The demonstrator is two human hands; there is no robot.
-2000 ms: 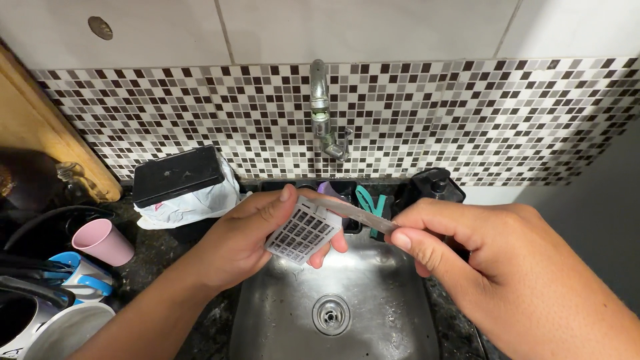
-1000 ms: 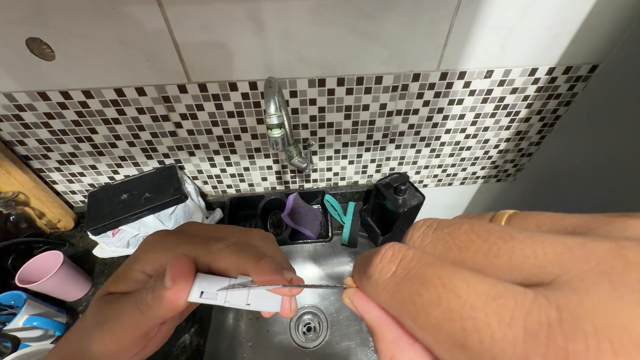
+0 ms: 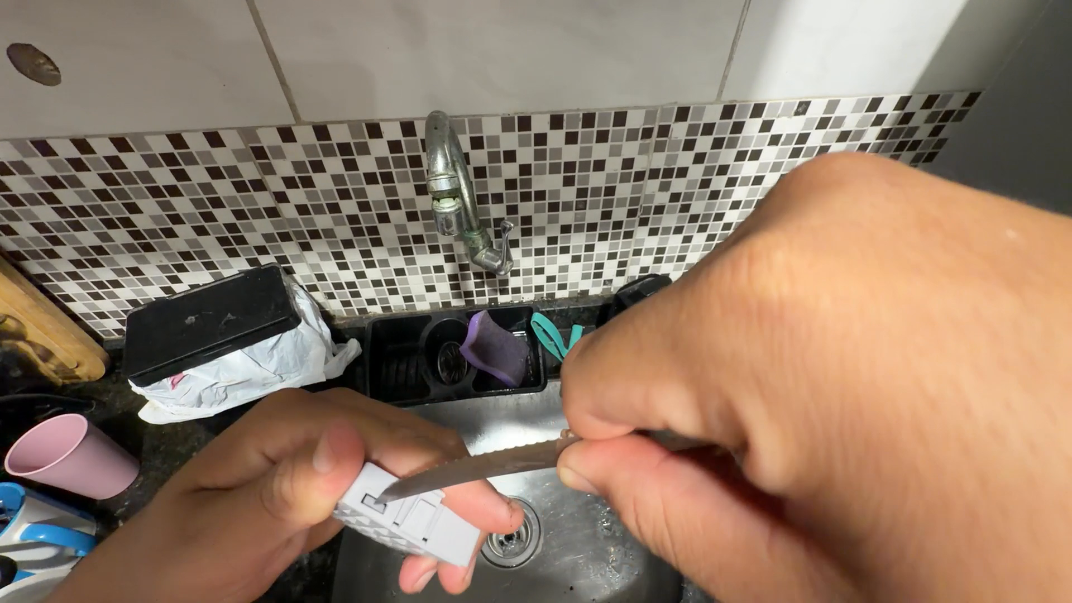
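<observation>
My left hand (image 3: 276, 494) holds a small white plastic device (image 3: 410, 515) over the sink, a recessed slot and a panel on its upper side and a grid pattern along its edge. My right hand (image 3: 796, 377) pinches a serrated metal knife blade (image 3: 477, 469) between thumb and fingers. The blade's pointed tip rests at the slot near the left end of the device. The rest of the knife is hidden in the right hand.
Below is the steel sink (image 3: 611, 536) with its drain (image 3: 512, 536). Behind it stand a black caddy (image 3: 394, 356) with a purple sponge (image 3: 496, 350), and a faucet (image 3: 456, 188). At left are a black-lidded bin (image 3: 213, 322), a pink cup (image 3: 75, 456) and a blue-handled mug (image 3: 50, 536).
The white device has turned from its grid side to the side with the slot. The knife tip now sits at that slot, with my right hand raised over the blade.
</observation>
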